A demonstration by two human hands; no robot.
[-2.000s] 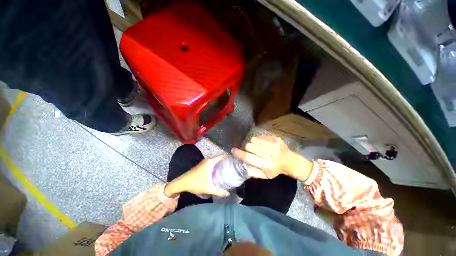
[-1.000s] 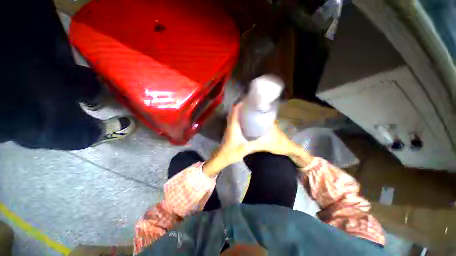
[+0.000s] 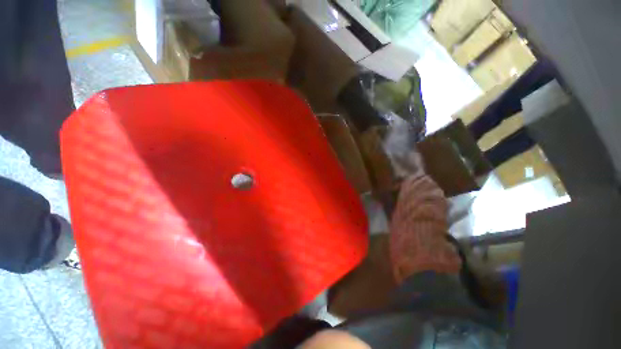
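Observation:
A red plastic stool [image 3: 204,204] with a centre hole fills the left and middle, close in front of me. One arm in a pink checked sleeve [image 3: 422,232] reaches forward to the right of the stool; it appears to be my right. My right hand [image 3: 405,153] is pale and blurred at the sleeve's end, among brown boxes. Its fingers, and whether it holds anything, cannot be made out. My left hand is not in view. No bottle can be made out.
Brown cartons [image 3: 453,157] stand around the hand, beside a clear plastic bag [image 3: 402,88]. An open carton [image 3: 371,41] is behind. A person's dark trouser leg [image 3: 30,88] is at left. Grey panels [image 3: 572,266] close off the right.
The view has dropped and turned, so the stool looks larger. The bottle held in both hands is no longer seen. One sleeved arm now stretches forward among the boxes; my left hand has left the view.

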